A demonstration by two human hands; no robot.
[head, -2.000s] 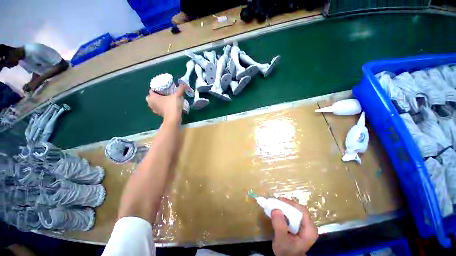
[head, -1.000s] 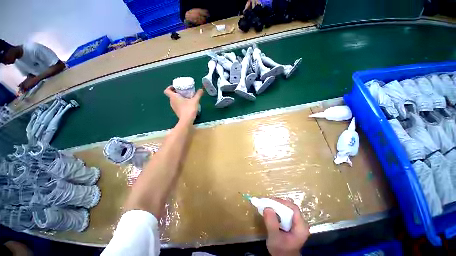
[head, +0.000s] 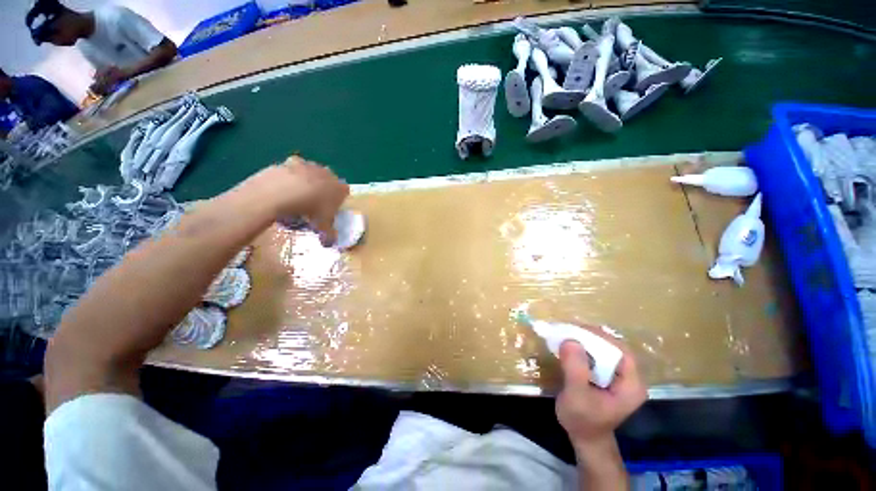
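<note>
My left hand (head: 312,199) is over the left part of the tan board (head: 432,278), closed around a grey-white gathered fabric piece (head: 348,230); its scalloped end shows at the right of the fingers, the rest is hidden. My right hand (head: 600,388) holds a white glue bottle (head: 586,350), its teal nozzle tip (head: 523,316) pointing left above the board. Another gathered fabric piece (head: 476,110) lies on the green belt. Stacked pieces (head: 200,327) are at the left, partly behind my left arm.
Long grey pieces lie on the green belt (head: 384,134) in two bunches, at upper right (head: 596,77) and left (head: 168,144). Two spare white bottles (head: 730,181) lie beside a large blue crate (head: 812,268). A lower blue crate (head: 711,475) shows below the board. A person (head: 120,43) sits at upper left.
My left hand has let go of one fabric piece on the belt and moved left and down onto the piece standing on the board. The view has shifted. My right hand still holds the bottle.
</note>
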